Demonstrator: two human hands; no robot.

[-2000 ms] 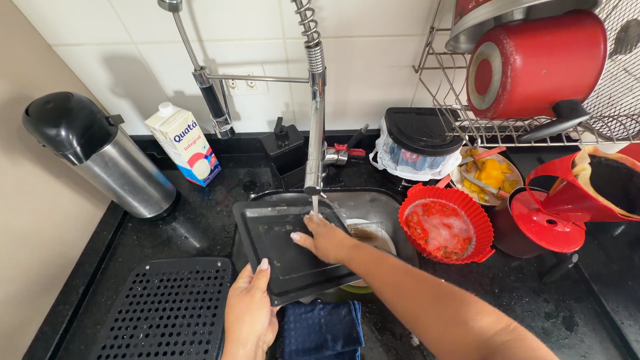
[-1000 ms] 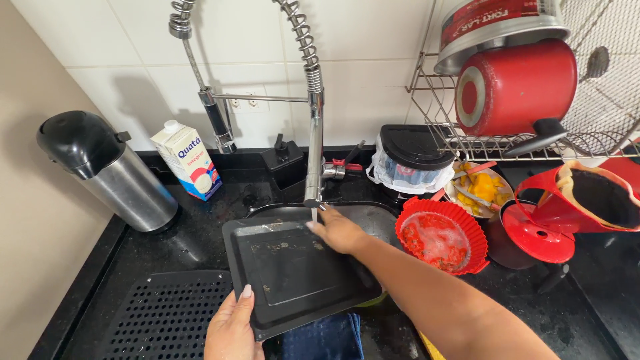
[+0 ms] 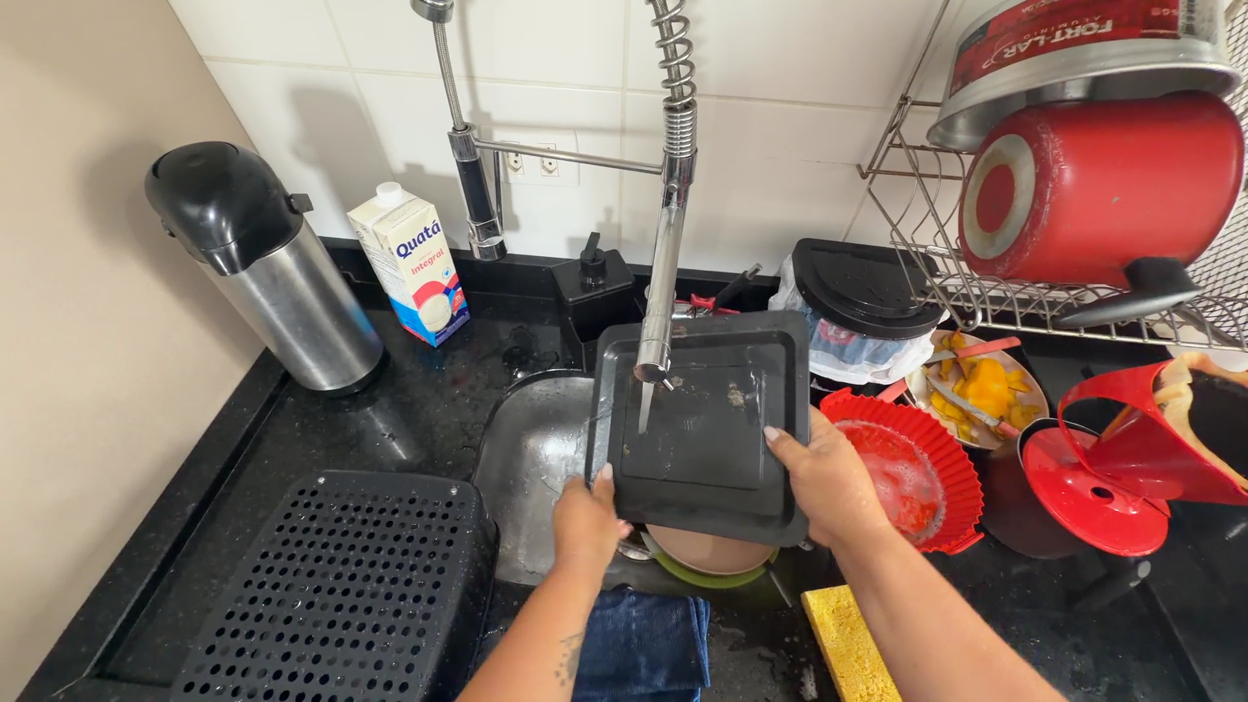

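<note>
A dark rectangular baking tray [image 3: 697,429] is tilted over the metal sink [image 3: 536,448], under the chrome faucet [image 3: 663,292], from which water runs onto it. Small bits of residue cling to its surface. My left hand [image 3: 587,522] grips its lower left edge, thumb on top. On the right edge, my right hand [image 3: 829,478] holds it with the thumb over the rim. Below the tray, plates [image 3: 712,551] lie in the sink, partly hidden. A folded blue cloth [image 3: 648,643] and a yellow sponge [image 3: 846,643] are at the near edge.
Left stand a thermos [image 3: 292,283], a milk carton [image 3: 414,263] and a black perforated rack [image 3: 331,585]. Right are a red silicone mold [image 3: 907,473], a bowl of peels [image 3: 985,390], a black-lidded bin [image 3: 863,302] and a red coffee filter holder [image 3: 1121,458]. A dish rack [image 3: 936,283] holds pots above.
My right hand has moved from the tray's surface under the water to its right edge. The tray has shifted right and turned, showing more of the sink on the left.
</note>
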